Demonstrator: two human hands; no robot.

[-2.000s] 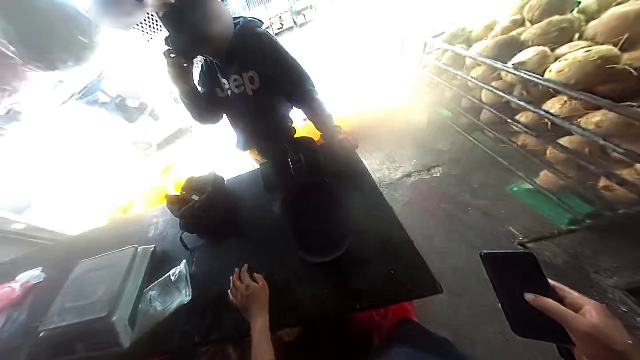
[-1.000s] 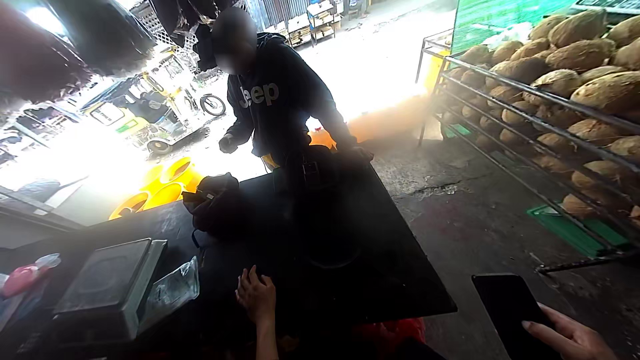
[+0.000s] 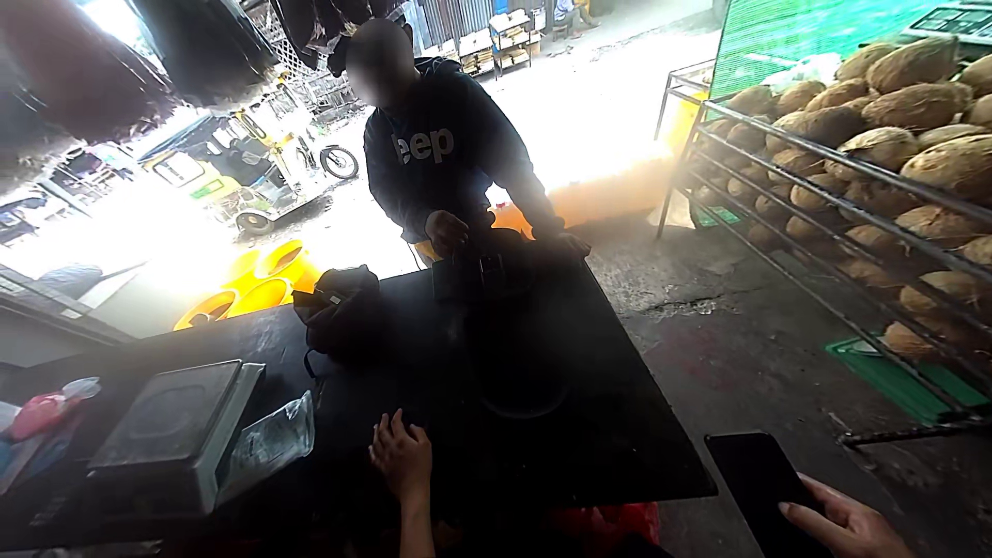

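Note:
My left hand [image 3: 401,456] rests palm down on the black table [image 3: 620,434], fingers spread, holding nothing. A clear plastic bag [image 3: 275,438] and a weighing scale [image 3: 174,422] lie to its left. My right hand [image 3: 845,515] holds a dark smartphone [image 3: 758,484], its thumb on the front, off the table's right edge. Beyond my left hand sits a black fabric bag [image 3: 345,314]. A dark object, possibly a backpack [image 3: 515,341], lies on the table in front of the person; its outline is hard to see.
Across the table a person [image 3: 457,155] in a dark hoodie has one hand on its edge. Husked coconuts [image 3: 891,155] fill a metal-railed rack [image 3: 868,174] at right. Yellow tubs [image 3: 263,291] and a motor tricycle [image 3: 260,174] stand outside. A red plastic bag [image 3: 46,415] lies far left.
The person across the table has lowered the hand that was raised near the head and now holds it over the dark object. My right hand keeps hold of the smartphone. The view has shifted.

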